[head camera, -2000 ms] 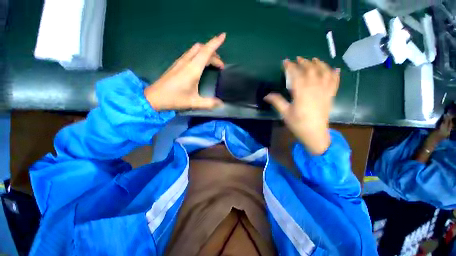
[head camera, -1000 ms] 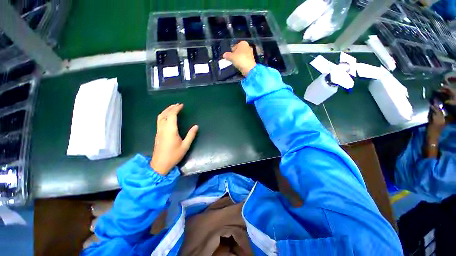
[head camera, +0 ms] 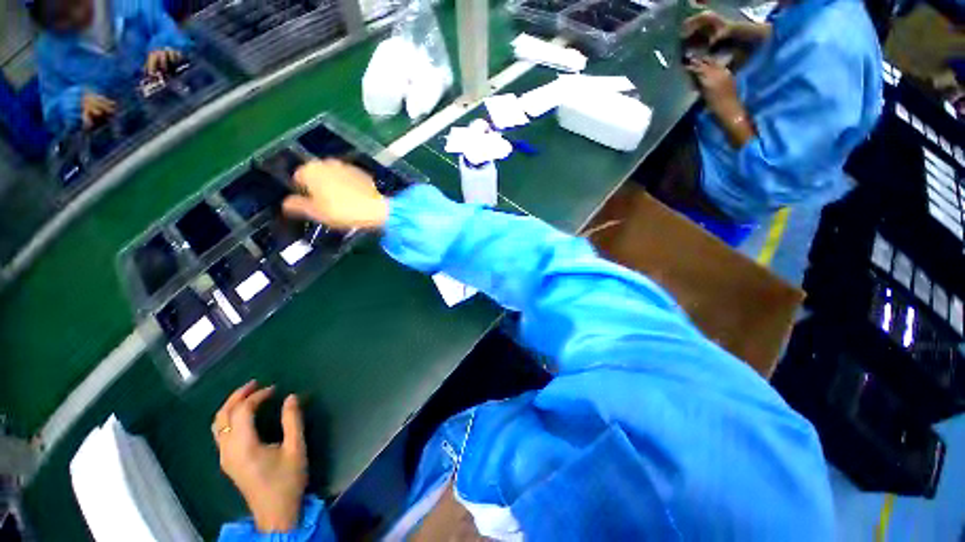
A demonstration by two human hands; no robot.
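The clear blister tray (head camera: 141, 309) lies on the green bench with two rows of pockets holding black phones (head camera: 201, 227). Several phones in the near row have white labels (head camera: 198, 332). My right hand (head camera: 341, 195) is over the tray's right part, its fingertips down among the phones; whether they grip one is hidden by the hand and blur. My left hand (head camera: 265, 450) is in front of the tray, above the bench, empty, with fingers curled and thumb apart.
White stack of film packs (head camera: 125, 489) at lower left. Bottle (head camera: 479, 182) with white wipes on top, white block (head camera: 605, 114), clear bag (head camera: 407, 76) and metal post (head camera: 473, 42) beyond my right arm. White card (head camera: 453, 288) under my sleeve. Brown carton (head camera: 693, 270). People work at right and upper left.
The view has turned to the right, so the tray appears slanted at left. My right hand is still over the tray, further back among its pockets. My left hand remains empty.
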